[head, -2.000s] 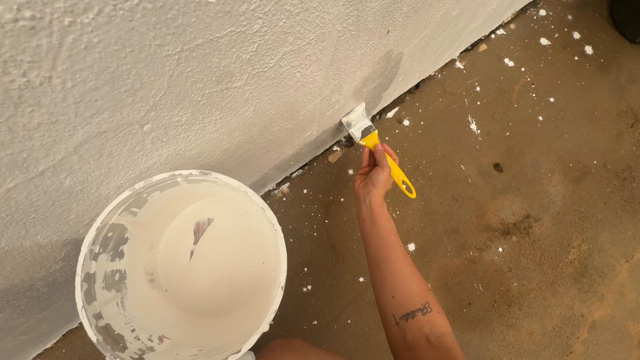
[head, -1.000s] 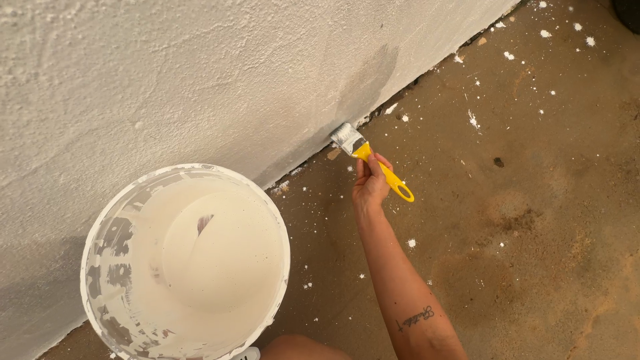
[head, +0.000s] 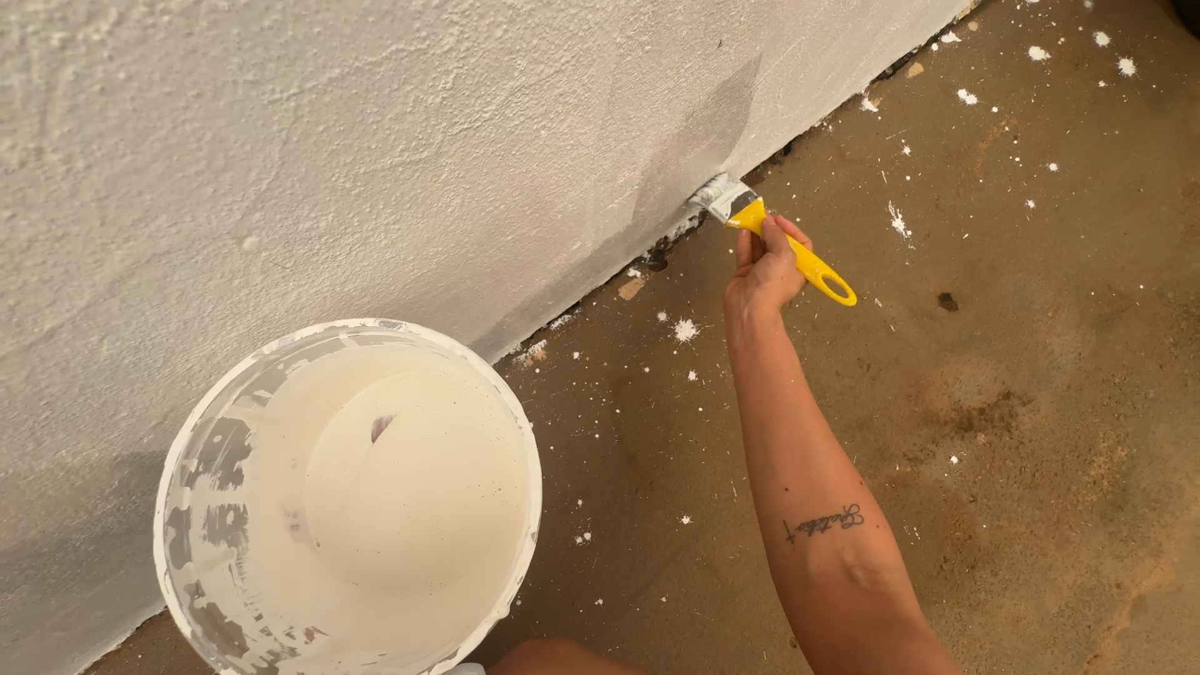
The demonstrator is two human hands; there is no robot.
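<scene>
My right hand point(head: 769, 267) grips a flat paintbrush point(head: 747, 214) by its yellow plastic handle. White paint coats the ferrule and bristles, and the bristle tips touch the foot of the rough white wall point(head: 422, 169), right where it meets the floor. A darker, damp-looking patch point(head: 703, 131) shows on the wall just above the brush. At the lower left stands a round white bucket point(head: 534, 450) with white paint point(head: 422, 497) inside and streaks of paint around its inner wall. My left hand is out of view.
The brown floor point(head: 937, 375) bears many white paint spatters. Dark, crumbly debris point(head: 661, 253) lies along the base of the wall. Part of a dark object point(head: 1189, 14) shows at the top right corner. A bit of bare skin, perhaps a knee point(head: 562, 659), shows at the bottom edge.
The brush, in my right hand, has moved down and left along the wall's foot since the first frame, then slightly back up and right. My grip stays on the handle.
</scene>
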